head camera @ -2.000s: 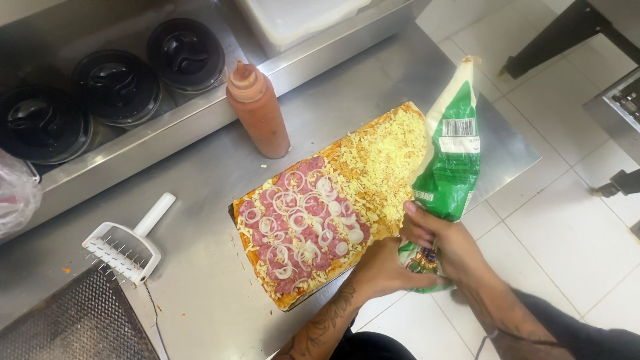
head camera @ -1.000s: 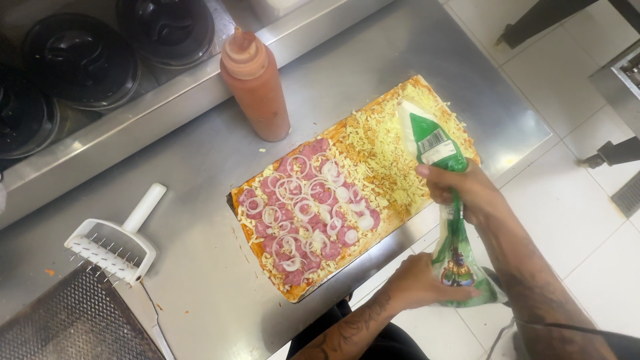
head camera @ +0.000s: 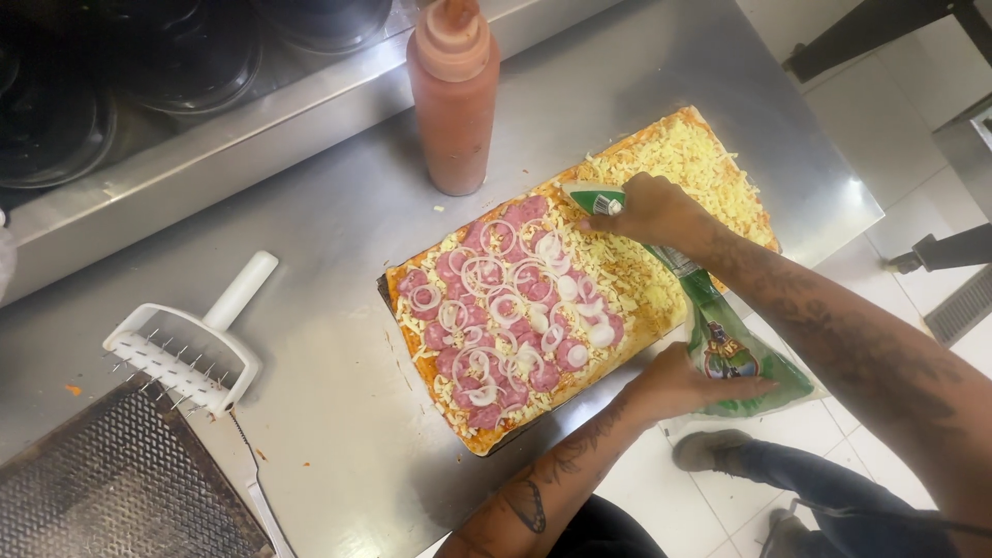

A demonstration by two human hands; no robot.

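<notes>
A green plastic piping bag [head camera: 721, 322] slants across the right half of a rectangular pizza [head camera: 612, 310]. My right hand [head camera: 659, 217] grips the bag close to its tip, which points at the middle of the pizza. Lower down, my left hand [head camera: 697, 384] holds the wide end past the pizza's front edge. Sliced sausage [head camera: 535, 291] and onion rings [head camera: 508, 306] cover the left half, and shredded cheese [head camera: 690, 163] lies over the right. My right forearm hides part of the cheese side.
An orange-red squeeze bottle [head camera: 456, 108] stands behind the pizza on the steel table [head camera: 333, 372]. At the left lie a white spiked dough roller [head camera: 182, 356], a perforated metal tray [head camera: 124, 488] and a thin knife [head camera: 267, 519]. Dark round lids [head camera: 194, 46] line the back. A person's legs [head camera: 821, 473] show below.
My right hand has moved left along the pizza with the bag's tip, from the cheese side toward the middle. The view has come closer to the table.
</notes>
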